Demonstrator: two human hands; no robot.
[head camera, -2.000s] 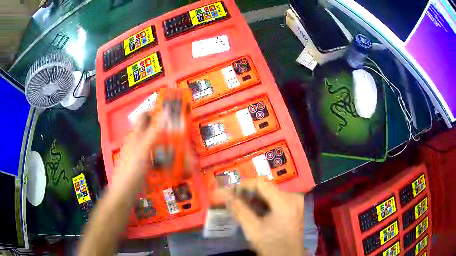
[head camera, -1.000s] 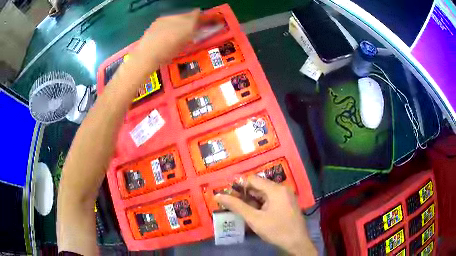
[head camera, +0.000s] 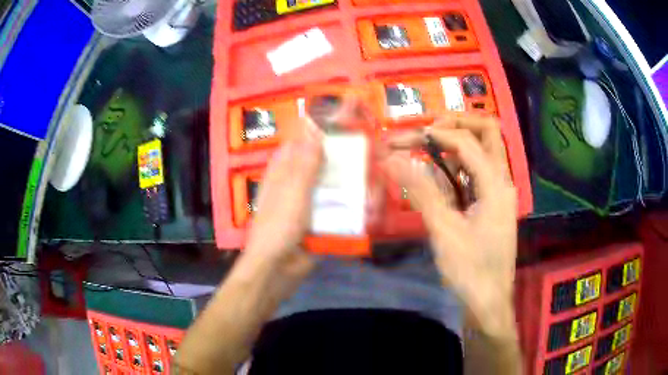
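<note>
My left hand (head camera: 282, 194) holds an orange-backed phone (head camera: 337, 244) upright over the front of the red phone tray (head camera: 224, 183), camera end away from me. A white label slip (head camera: 339, 183) lies over the phone's back. My right hand (head camera: 472, 190) is just to the right, with a thin dark cable or tool (head camera: 443, 162) between its fingers; blur hides its end. Other orange phone backs (head camera: 403, 101) lie in the tray pockets. A loose label slip (head camera: 299, 51) lies in a pocket without a phone.
A second phone (head camera: 151, 172) lies on the left mat near a white mouse (head camera: 72, 148). A fan (head camera: 135, 13) stands back left. Another white mouse (head camera: 596, 114) is at right. Filled trays are low right (head camera: 546, 322) and low left (head camera: 139, 344). A blue screen (head camera: 51, 51) is at left.
The view has shifted down. My left hand has come back from the tray's far end and now holds a phone with a label slip. My right hand is beside it.
</note>
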